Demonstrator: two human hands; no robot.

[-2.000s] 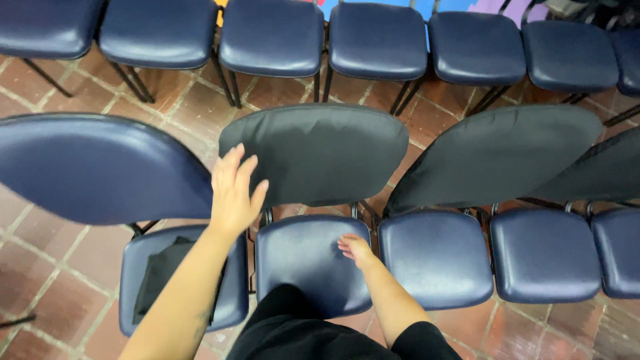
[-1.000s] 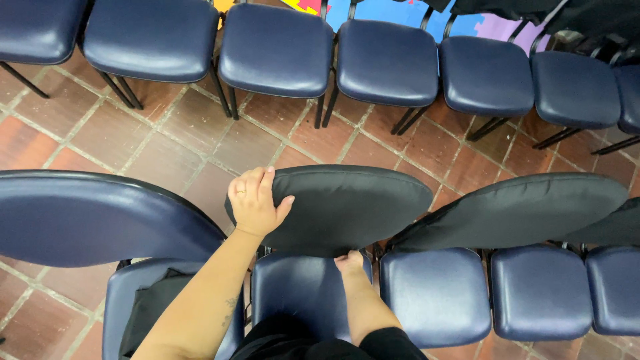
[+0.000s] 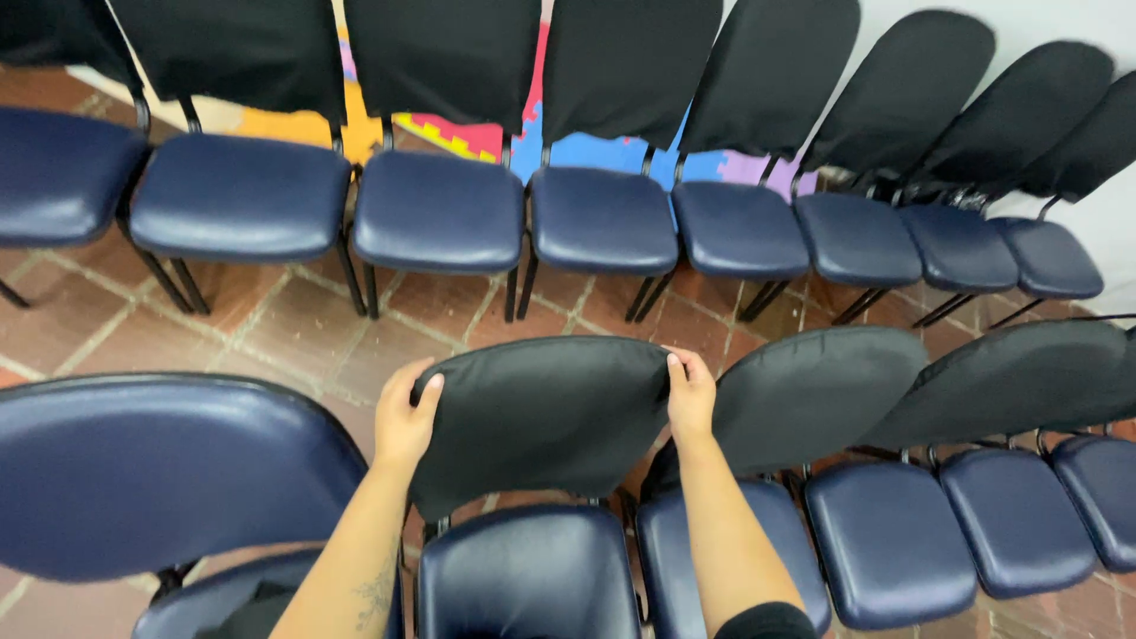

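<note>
A black fabric cover (image 3: 546,417) sits over the backrest of the chair in front of me, above its dark blue seat (image 3: 532,572). My left hand (image 3: 408,413) grips the cover's upper left edge, thumb on the near side. At the upper right corner, my right hand (image 3: 690,390) pinches the cover between thumb and fingers. To the left stands a chair with a bare blue backrest (image 3: 160,470); a folded black cloth (image 3: 253,612) lies on its seat, partly hidden by my left forearm.
Covered chairs (image 3: 816,399) continue to the right in my row. Across a strip of brick-red floor tiles (image 3: 293,328) stands another row of blue seats (image 3: 439,213) with black-covered backrests (image 3: 444,62). Coloured foam mats (image 3: 595,155) and a white wall show behind them.
My right hand has moved from the cover's lower edge up to its upper right corner. My left hand remains at the upper left. The view has tilted up, showing more of the far row.
</note>
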